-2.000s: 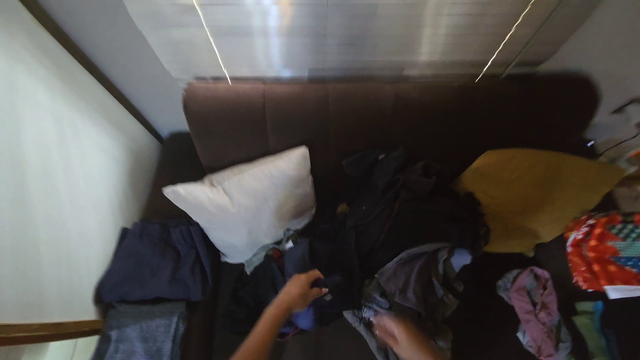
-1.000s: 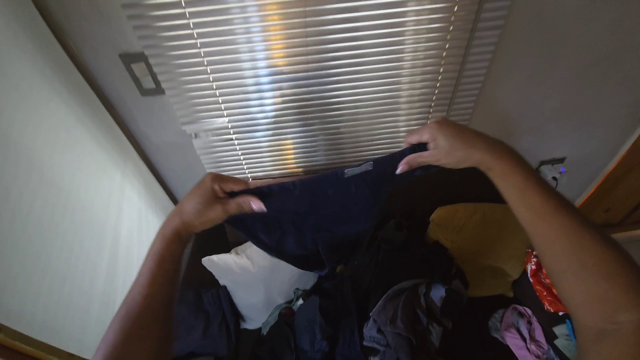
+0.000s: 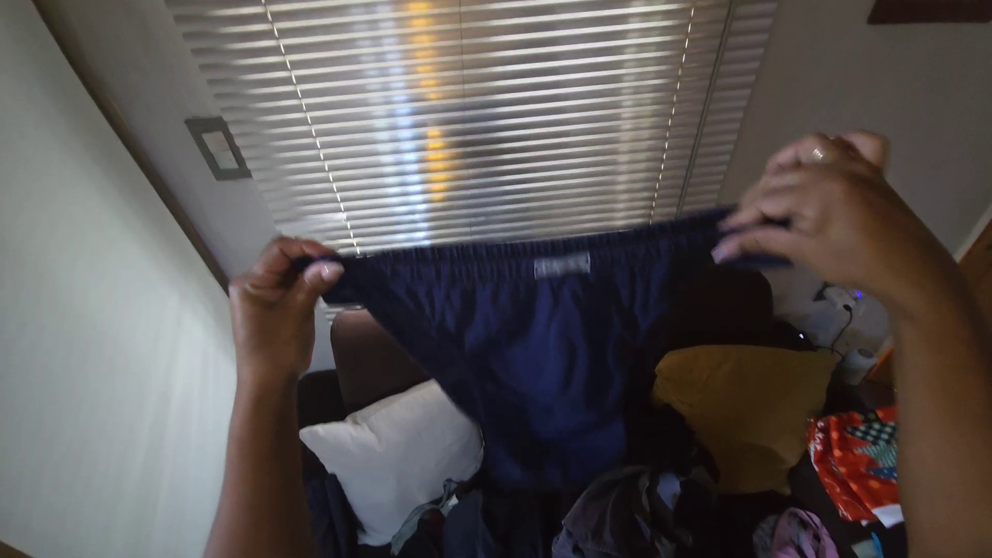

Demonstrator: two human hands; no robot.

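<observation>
A navy blue garment with a gathered elastic waistband [image 3: 542, 341] hangs stretched between my hands, in front of the window blind. My left hand [image 3: 283, 298] pinches one end of the waistband between thumb and fingers. Higher up on the right, my right hand [image 3: 814, 205] grips the other end, slightly blurred. A small pale label [image 3: 562, 265] is sewn at the middle of the waistband. Below the garment lies a heap of dark and grey clothes [image 3: 620, 515], partly hidden by it.
A dark brown sofa [image 3: 372, 349] carries a white cushion [image 3: 403, 457], a mustard cushion [image 3: 744, 411], a red patterned cloth [image 3: 856, 457] and a pink garment [image 3: 802, 535]. Behind are a slatted blind [image 3: 496, 132] and a wall switch [image 3: 218, 149]. A cable [image 3: 843, 325] hangs at the right.
The view has tilted up from the sofa. Both hands, low over the clothes two seconds ago, now hold up the navy garment, spread wider than one second ago.
</observation>
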